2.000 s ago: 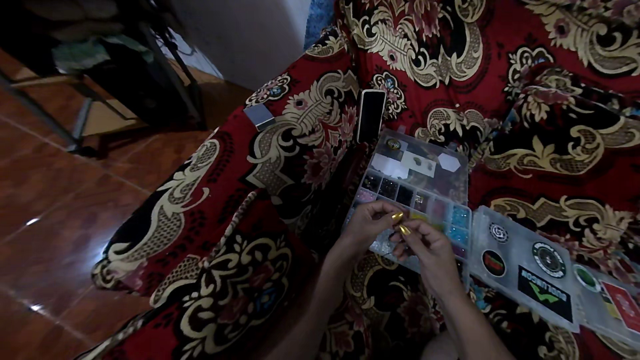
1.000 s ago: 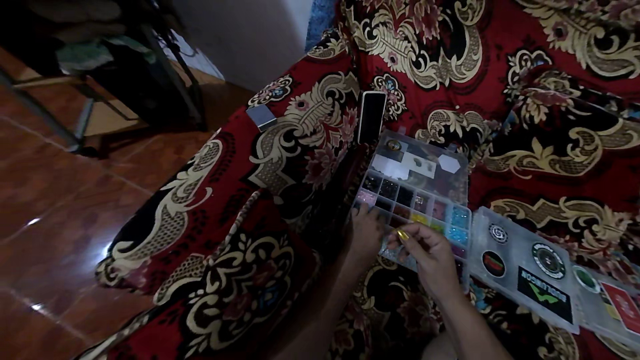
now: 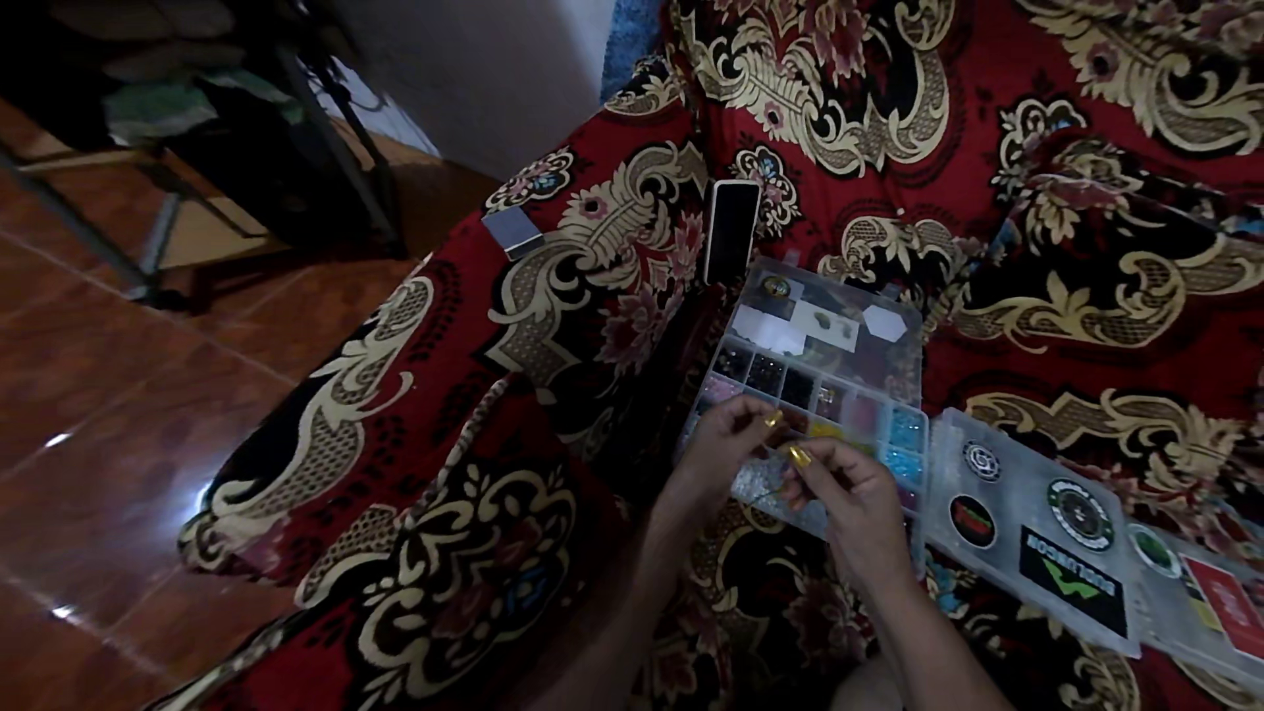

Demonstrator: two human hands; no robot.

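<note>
An open clear plastic bead organizer [image 3: 913, 355] lies on the patterned sofa cover, its compartments filled with black, pink, yellow, blue and clear beads. Over its lower left compartments is my left hand [image 3: 729, 444], thumb and index finger close together. My right hand [image 3: 839, 484] is just to the right of it, fingers pinched, with a thin strand faintly visible below the fingertips. Both thumbnails look gold. Whether a bead or strand sits between the left fingertips is too small to tell.
A smartphone [image 3: 732, 232] leans above the organizer. A small grey box [image 3: 513, 232] rests on the sofa arm. To the right lie a closed plastic case with stickers [image 3: 1027, 533] and another stickered case [image 3: 1200, 602]. A metal-framed stand [image 3: 163, 232] is on the tiled floor at left.
My left hand, lower over the left compartments one second ago, has come up and back toward my right hand. Two seconds ago the fingertips of both hands were close together.
</note>
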